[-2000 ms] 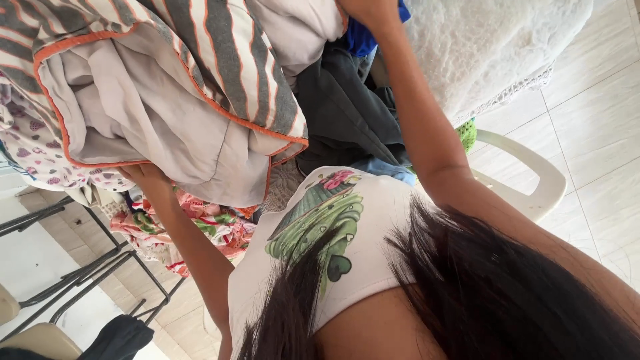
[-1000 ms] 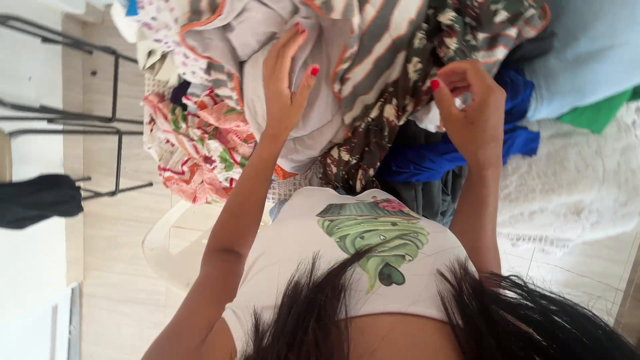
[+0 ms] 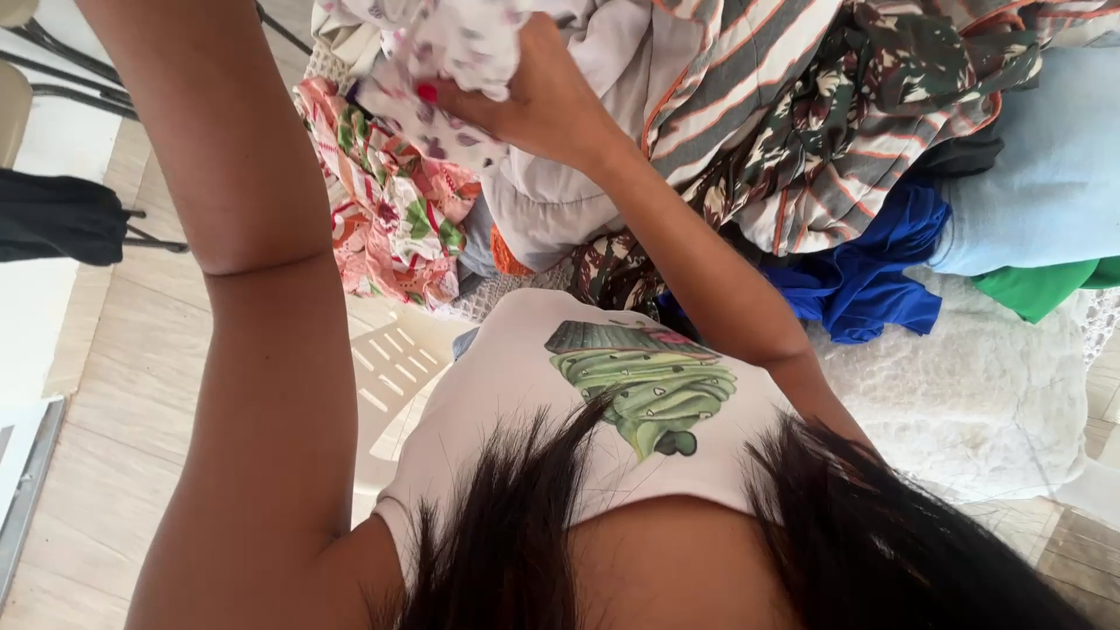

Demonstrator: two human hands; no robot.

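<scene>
My right hand (image 3: 547,109) reaches across to the upper left and grips a white cloth with purple spots (image 3: 455,52); its red-nailed thumb lies on the fabric. My left arm rises out of the frame at the top left, so the left hand is hidden from view. Below the held cloth is a coral floral fabric (image 3: 394,210). Right of it lie a pale grey fabric (image 3: 560,201), a grey and white striped cloth with orange edging (image 3: 744,96) and a camouflage-print cloth (image 3: 822,105).
At the right are a blue cloth (image 3: 875,271), a light blue fabric (image 3: 1032,157), a green cloth (image 3: 1037,284) and a white textured cover (image 3: 954,376). A pale plastic chair (image 3: 394,359) stands near my torso. Black cloth (image 3: 61,214) hangs at the left by metal legs.
My right hand has moved left across the pile and taken hold of the spotted cloth. My left hand, over the pile a second ago, has left the view.
</scene>
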